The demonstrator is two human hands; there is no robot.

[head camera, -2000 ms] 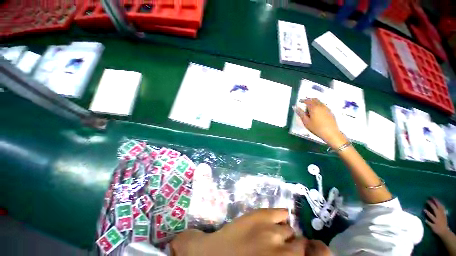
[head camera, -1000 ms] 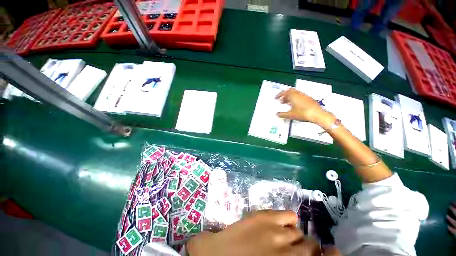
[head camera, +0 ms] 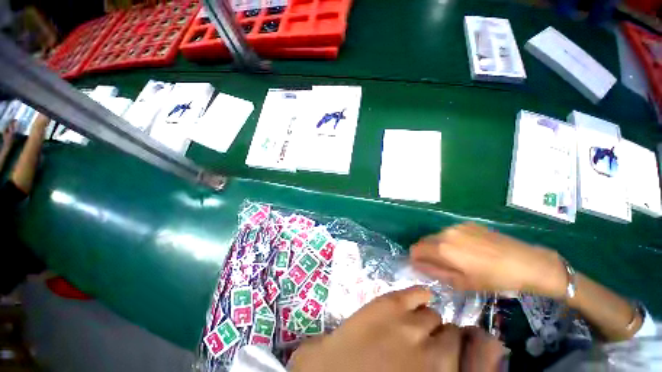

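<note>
My left hand (head camera: 395, 333) is at the bottom centre, over the lower part of the bags, its fingers bent and partly cut off by the edge. My right hand (head camera: 493, 261) is blurred over the small clear bags (head camera: 461, 304), close to my left hand. What either hand holds cannot be made out. Red-and-green printed packets (head camera: 294, 272) lie heaped in a clear polybag left of my hands. A marked white box (head camera: 543, 156) with a small green mark or packet near its lower end lies beside a box with a dark blue figure (head camera: 601, 182).
A plain white part (head camera: 410, 166) and another marked white box (head camera: 279, 138) lie further left in the row. White corded items (head camera: 541, 323) are at lower right. Red trays (head camera: 305, 25) and closed cartons (head camera: 570, 63) stand beyond. A metal post crosses upper left, near another person's arm (head camera: 29, 156).
My right hand has moved from the white boxes down to the small clear bags. My left hand remains low at the bags. The view has shifted; the boxes show further right.
</note>
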